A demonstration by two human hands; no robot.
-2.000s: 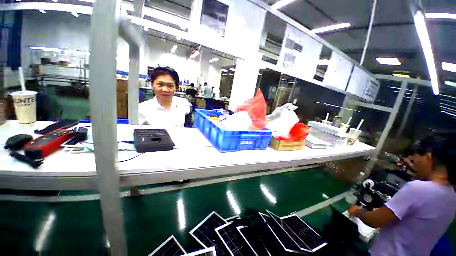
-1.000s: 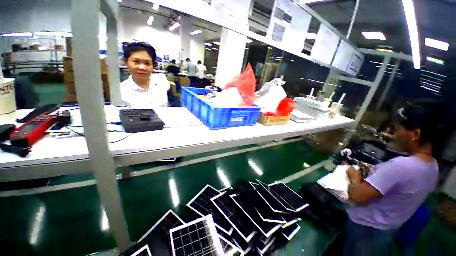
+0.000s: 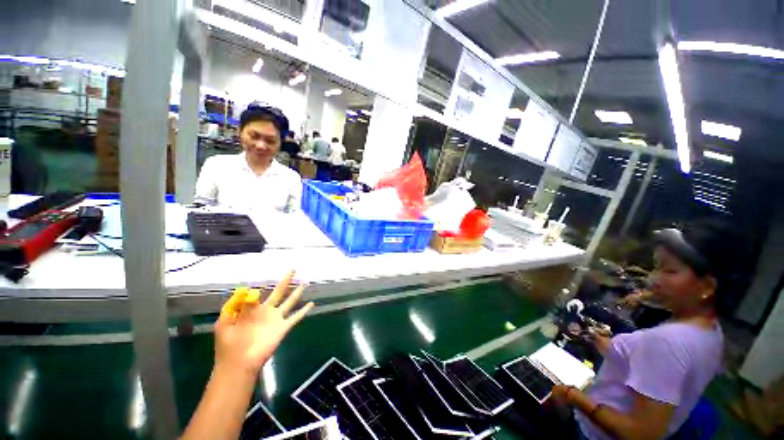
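Observation:
My left hand (image 3: 251, 331) is raised at the lower left, in front of the shelf edge. Its fingers are spread, with yellow-orange covers on the fingertips at its left side, and nothing shows in it. My right hand is not in view. Small solar panels (image 3: 475, 383) lie in an overlapping, fanned pile below and right of my left hand, dark with white borders. The lowest ones are cut off by the bottom edge. My left hand is above the pile's left end, not touching it.
A grey post (image 3: 148, 215) stands left of my arm. The white shelf (image 3: 284, 268) holds a blue bin (image 3: 365, 225), a black device (image 3: 225, 233) and a red and black meter (image 3: 39, 239). One person (image 3: 251, 172) is behind the shelf; another (image 3: 658, 361) works at the right.
My left hand has come into view from below. The person behind the shelf has lowered their head. The view has tilted up since a second ago, so the pile sits lower.

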